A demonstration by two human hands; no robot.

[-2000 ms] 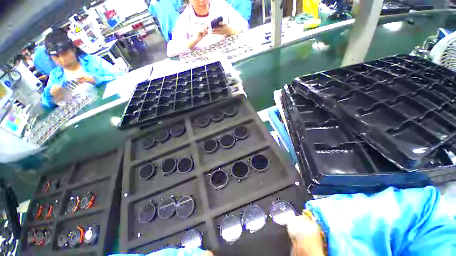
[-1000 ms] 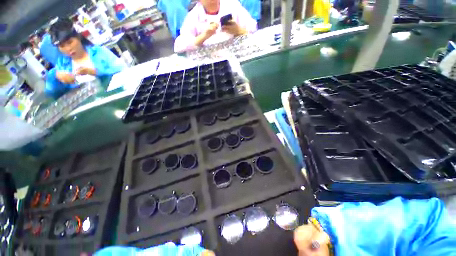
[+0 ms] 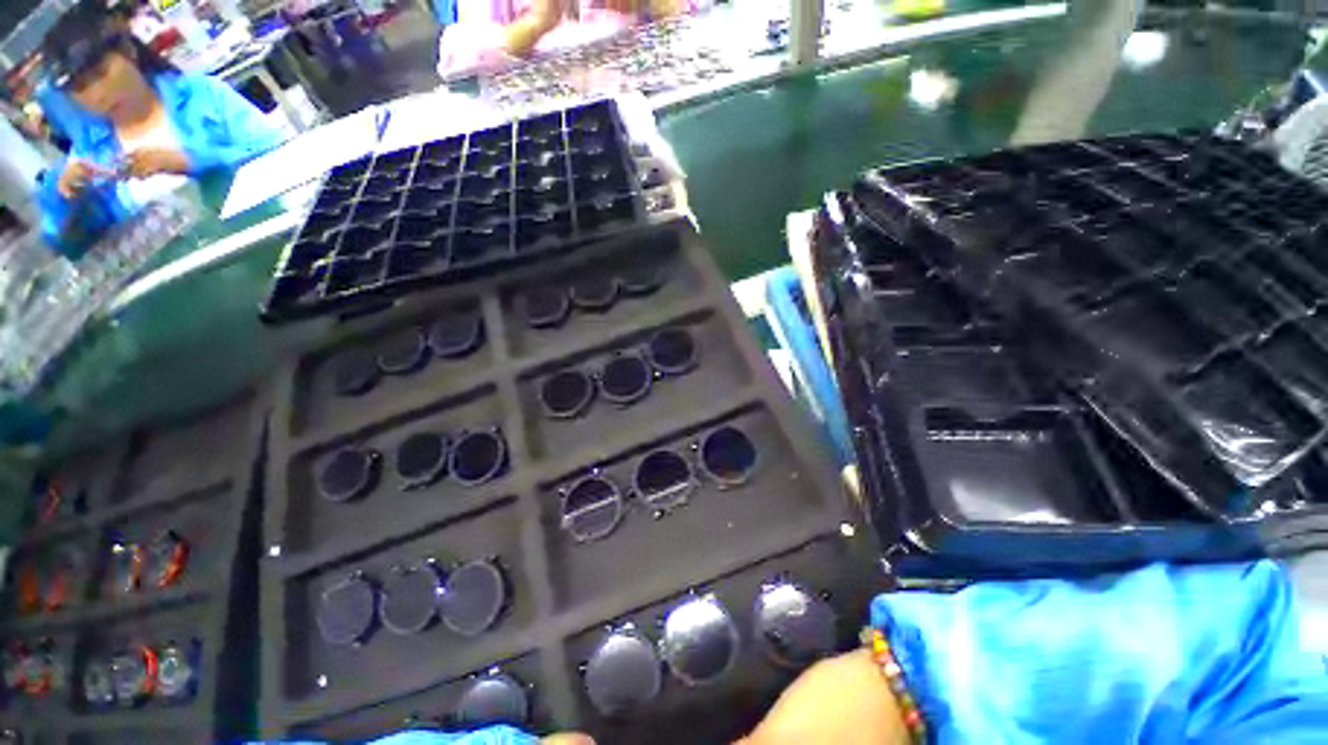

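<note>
Dark glossy round watch heads lie in threes in the pockets of a dark grey foam tray (image 3: 532, 560). Three in the near right pocket, one of them this watch head (image 3: 701, 638), reflect pale light. Another disc (image 3: 492, 702) shows in the near left pocket, partly cut off by the frame and my left sleeve. My right hand (image 3: 830, 704) is at the bottom edge, just below the near right pocket; its fingers are out of the picture. Only a sliver of my left hand (image 3: 568, 739) shows at the bottom edge beside its blue sleeve. What either hand holds is hidden.
A neighbouring foam tray (image 3: 219, 582) at left holds open units with orange-red rings. A black small-pocket tray (image 3: 466, 204) lies beyond the main tray. Glossy black blister trays (image 3: 1005, 473) are stacked at right. A person in a blue smock (image 3: 204, 117) sits across the green bench.
The view has tilted down and shifted, so the trays sit higher and further left. My right hand has moved left and down, away from the right-hand disc, and its fingers have left the picture.
</note>
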